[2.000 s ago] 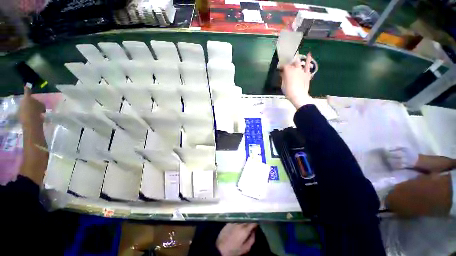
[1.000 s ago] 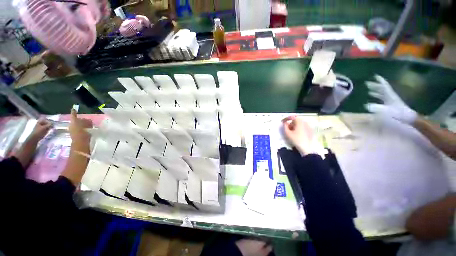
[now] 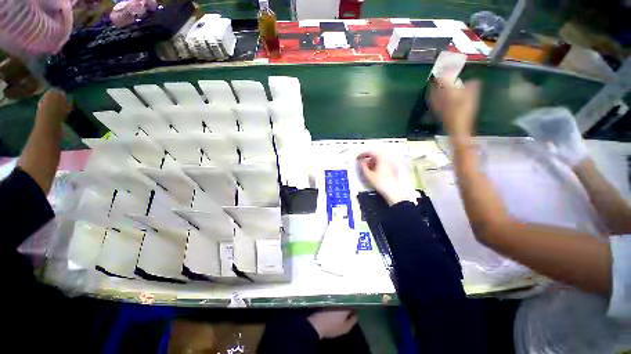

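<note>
Open white-lined boxes (image 3: 207,188) stand in rows at left, flaps up; small white cards (image 3: 268,256) show in front ones. My right hand (image 3: 389,178) is over the bench beyond the black pile (image 3: 443,231), fingers curled; whether they hold anything is unclear. My sleeve covers part of the pile. My left hand (image 3: 333,322) is low below the bench edge, partly hidden and blurred. A blue label sheet (image 3: 338,192) and white leaflets (image 3: 336,245) lie between boxes and pile. A small black flat piece (image 3: 301,200) lies beside the rows.
A neighbour's bare hand (image 3: 453,104) is at a box with a white flap (image 3: 449,67) on the green belt (image 3: 346,104); their other hand wears a white glove (image 3: 553,131). Another person's hand (image 3: 54,104) reaches in from the left.
My right hand has drawn back from the box on the belt to the bench. The right neighbour's hand has reached to that box. The view has shifted.
</note>
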